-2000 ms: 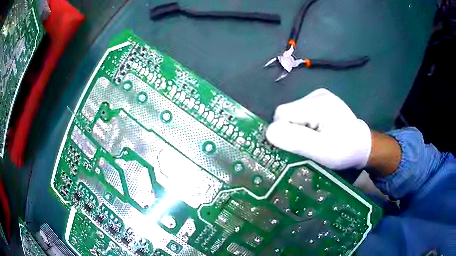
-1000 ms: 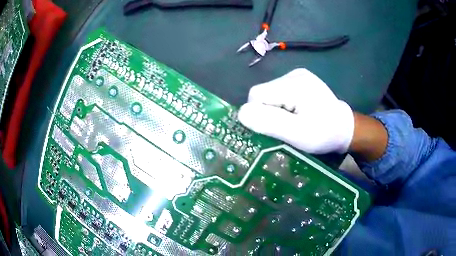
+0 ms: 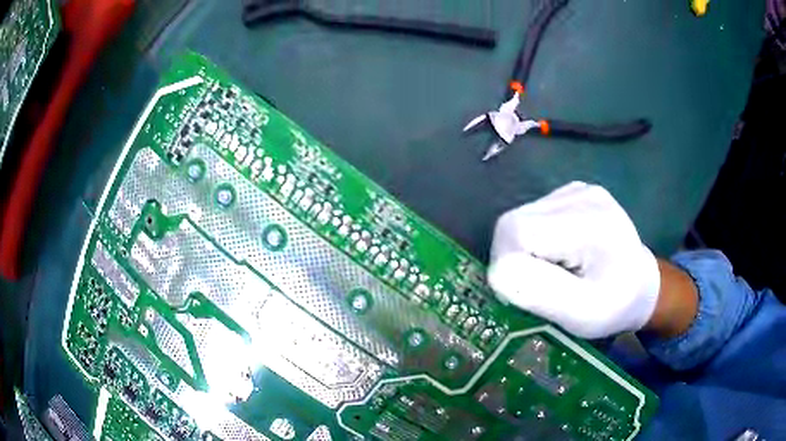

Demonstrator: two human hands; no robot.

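Note:
A large green printed circuit board (image 3: 319,258) lies tilted across the view, solder side up, with a bright glare at its lower left. Its lower part is cut off by the frame. My right hand (image 3: 573,263), in a white glove, grips the board's upper right edge with its fingers curled. My left hand is not in view.
Open side cutters (image 3: 508,125) and a slim black brush-like stick (image 3: 379,26) lie on the dark green mat (image 3: 414,95) beyond the board. A red strip (image 3: 52,146) and another green board (image 3: 19,65) are at the left. A yellow bit (image 3: 699,7) is at the top right.
Against one second ago, the board, my right hand and the cutters all sit lower and further right in the picture, as the view shifts. My right hand keeps its grip on the edge.

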